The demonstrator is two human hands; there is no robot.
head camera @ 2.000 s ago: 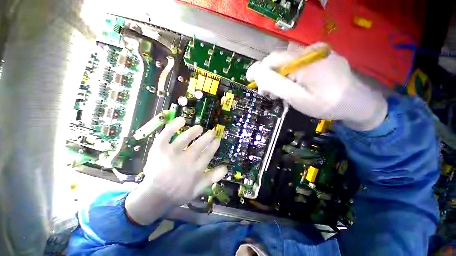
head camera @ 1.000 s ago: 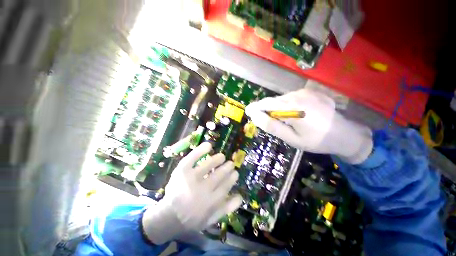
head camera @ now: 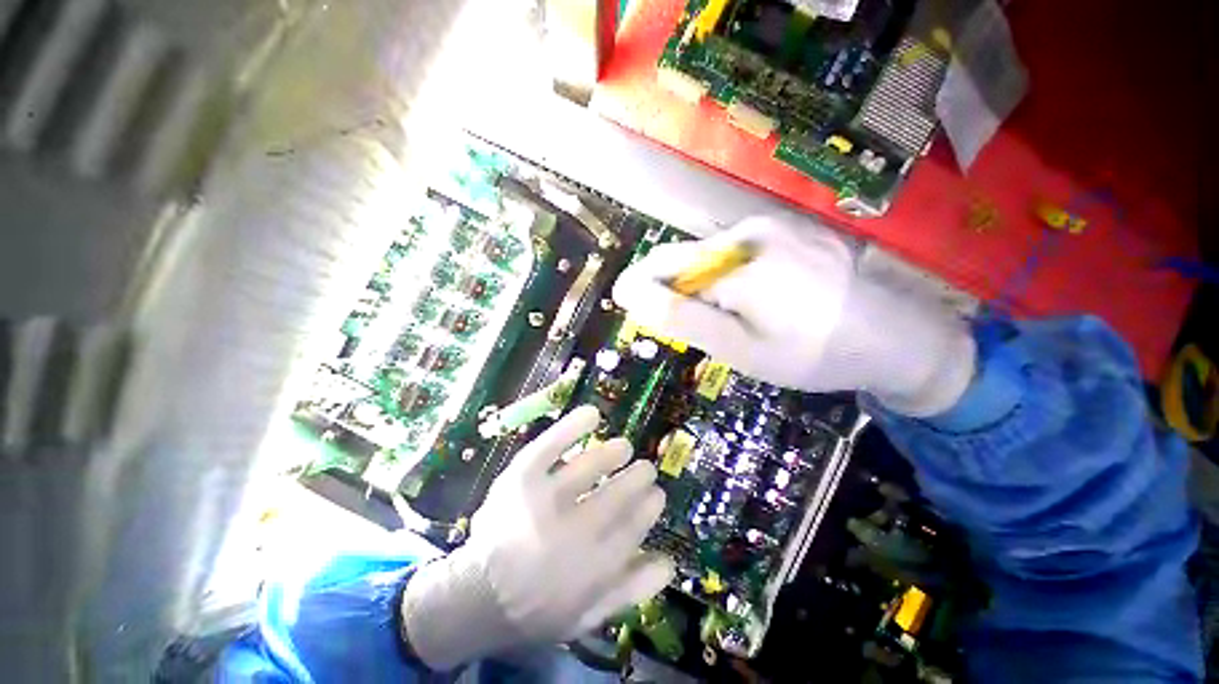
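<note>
A green circuit board (head camera: 749,468) crowded with parts lies in a dark carrier in front of me, with yellow blocks, small round cans and shiny parts. My right gloved hand (head camera: 789,307) is closed on a yellow-orange pencil-like tool (head camera: 713,269) over the board's far edge; the tool's tip is hidden by the fingers. My left gloved hand (head camera: 555,541) rests palm down at the board's near left part, fingers slightly apart, holding nothing that I can see. A pale green clamp lever (head camera: 535,401) lies just beyond its fingertips.
Another board (head camera: 441,307) lies brightly lit at the left, beside a grey machine cover (head camera: 201,307). A spare board (head camera: 802,100) with a pale tag (head camera: 983,87) lies on the red mat (head camera: 936,214) behind. Dark boards with yellow parts (head camera: 913,609) are at the right. A yellow ring (head camera: 1188,393) is at the right edge.
The view has shifted, so the boards sit lower and further right and more of the spare board shows. My right hand has moved left along the board's far edge with the tool. My left hand stays by the board.
</note>
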